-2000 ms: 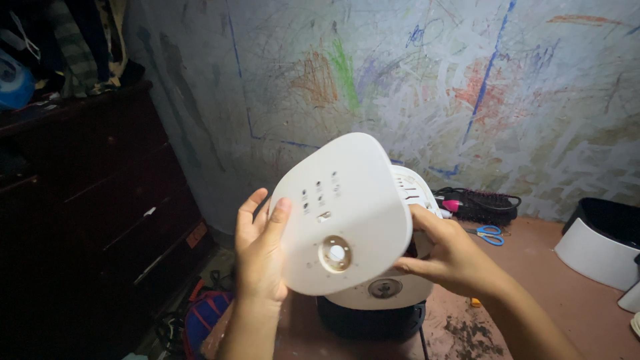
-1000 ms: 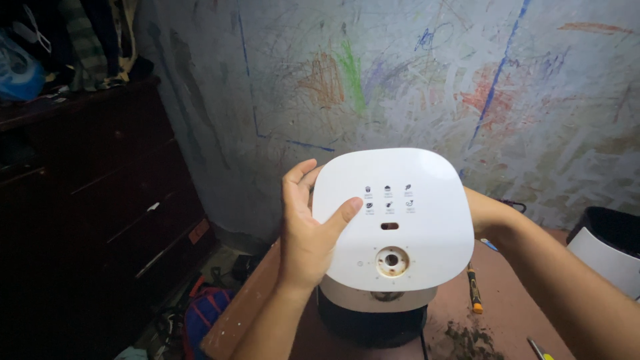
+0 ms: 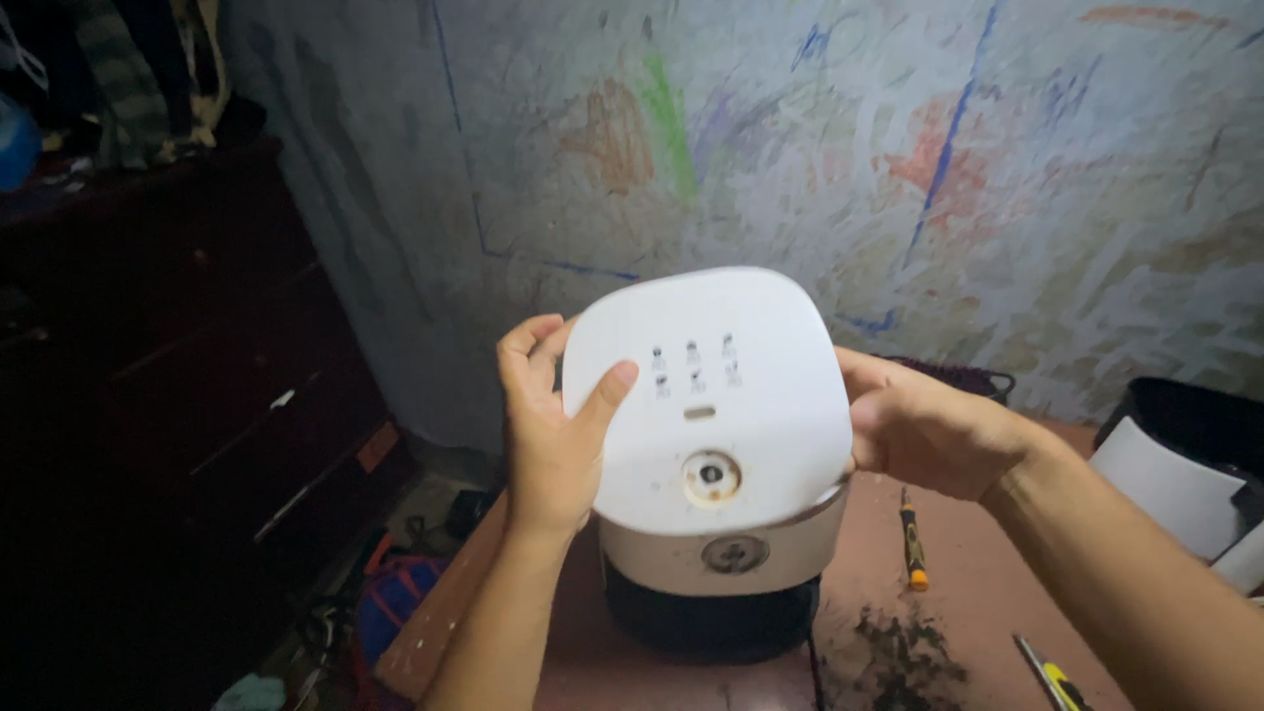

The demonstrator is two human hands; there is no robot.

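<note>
A white plastic top cover (image 3: 736,415) with printed icons, a small slot and a round, brown-stained recess is tilted over a white and black appliance body (image 3: 716,617), probably an air fryer. My left hand (image 3: 558,425) grips the cover's left edge, thumb on its face and fingers behind. On the far side, my right hand (image 3: 918,420) is at the cover's right edge; its fingertips are partly hidden behind the edge, so its hold is unclear. A round knob fitting (image 3: 735,555) shows on the front of the body, just below the cover.
A screwdriver with an orange-tipped handle (image 3: 914,548) and a yellow-black tool (image 3: 1052,676) lie on the table (image 3: 750,691) to the right. A white and black container (image 3: 1175,474) stands at the far right. Dark debris spots the tabletop. A dark chest of drawers is at left.
The cover was raised and tilted two seconds ago, with both hands on it; it now sits lower over the body. Since one second ago it has shifted left and turned slightly.
</note>
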